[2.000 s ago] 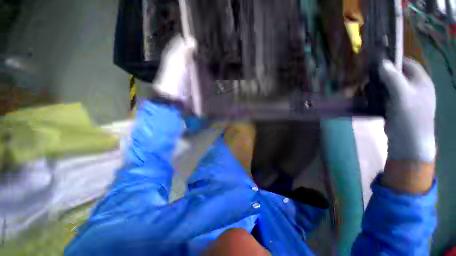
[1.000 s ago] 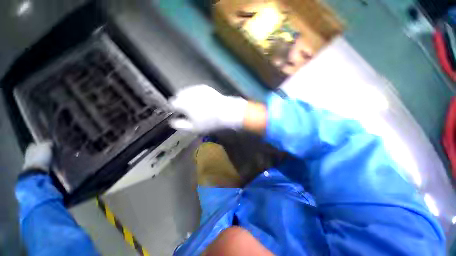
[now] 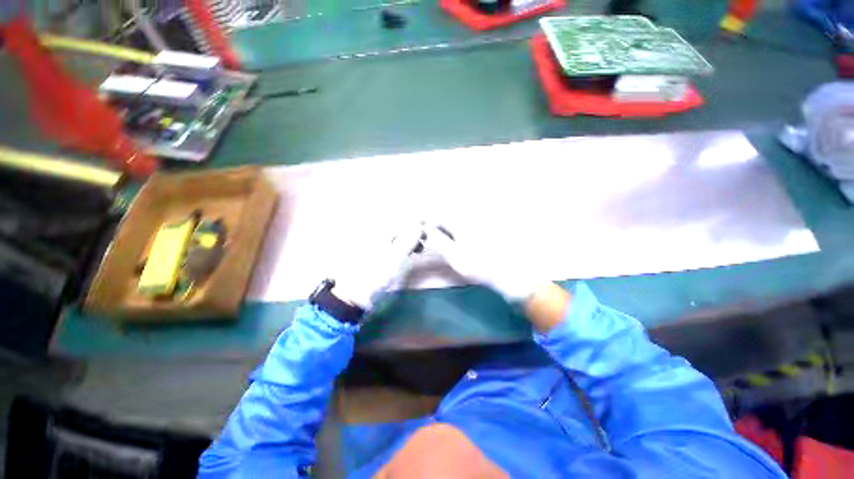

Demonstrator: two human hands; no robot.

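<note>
My left hand point(image 3: 386, 268), in a white glove with a dark strap at the wrist, is over the near edge of the shiny metal sheet point(image 3: 599, 201). My right hand point(image 3: 473, 259), also white-gloved, meets it fingertip to fingertip. Small dark spots show at the fingertips; whether they are a held thing or part of the gloves cannot be told. The sheet lies on the green bench mat point(image 3: 393, 108) and carries no carrier.
An open cardboard box point(image 3: 257, 220) with a yellow block point(image 3: 167, 257) is at the left. A populated board point(image 3: 187, 112) stands behind it. A green board point(image 3: 623, 45) rests over a red tray point(image 3: 552, 89) at the back right. A whitish round object point(image 3: 835, 131) is far right.
The view has swung from the black bin at the left to the bench. Both hands have left the black carrier at the bin and come together over the metal sheet.
</note>
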